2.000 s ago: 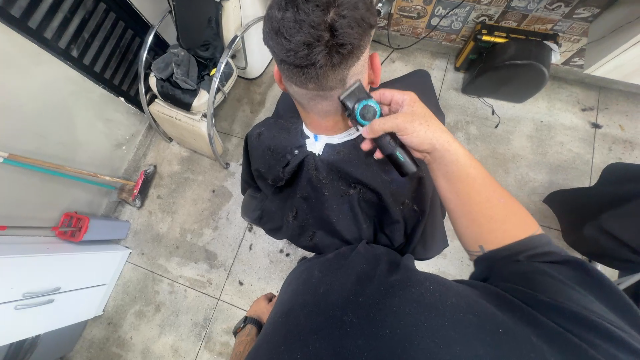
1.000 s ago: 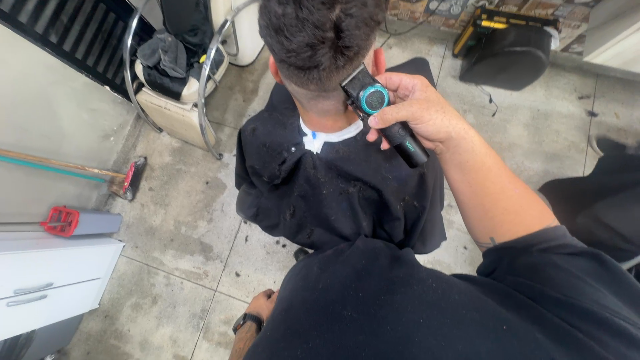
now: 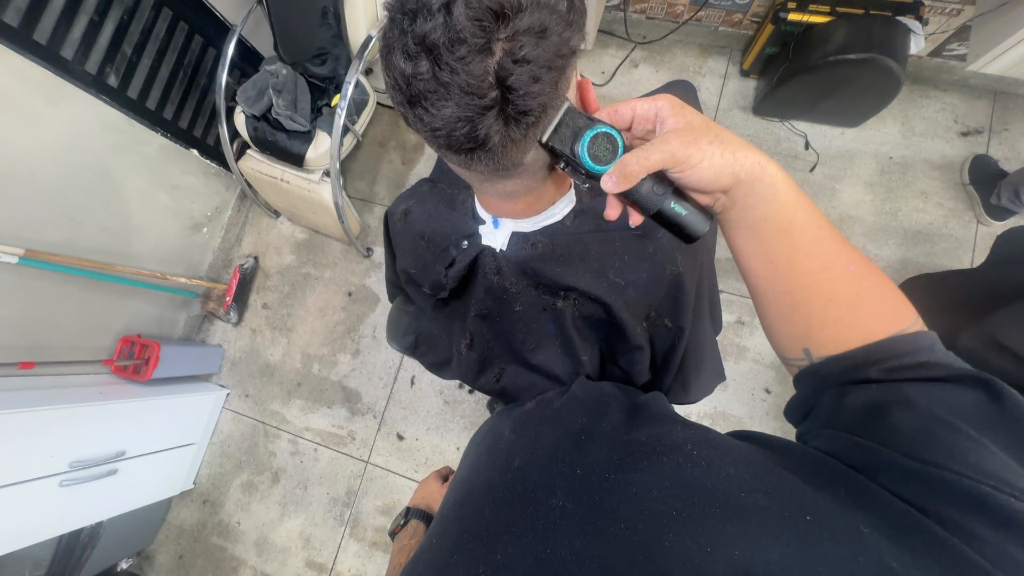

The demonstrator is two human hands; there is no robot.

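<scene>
My right hand [image 3: 672, 152] grips a black cordless hair clipper [image 3: 628, 172] with a turquoise ring. The clipper's blade end lies against the lower back right side of a seated person's dark hair [image 3: 484, 76]. A white neck strip [image 3: 532, 224] circles the person's neck above a black cape [image 3: 544, 296] dotted with cut hair. My left hand [image 3: 434, 490], with a black watch [image 3: 410, 522] on its wrist, hangs low beside my black shirt; its fingers are mostly hidden.
A cream barber chair [image 3: 292, 188] with a grey cloth stands at upper left. Brooms [image 3: 228, 296], a grey bucket [image 3: 188, 360] with a red wringer, and a white drawer unit [image 3: 104, 436] line the left side. Cables and a dark round object [image 3: 832, 72] lie upper right; a person's shoe [image 3: 988, 188] shows at right.
The person's head and the clipper appear slightly closer together, with the blade now against the hair edge. A shoe is now visible at the right. My left hand remains low.
</scene>
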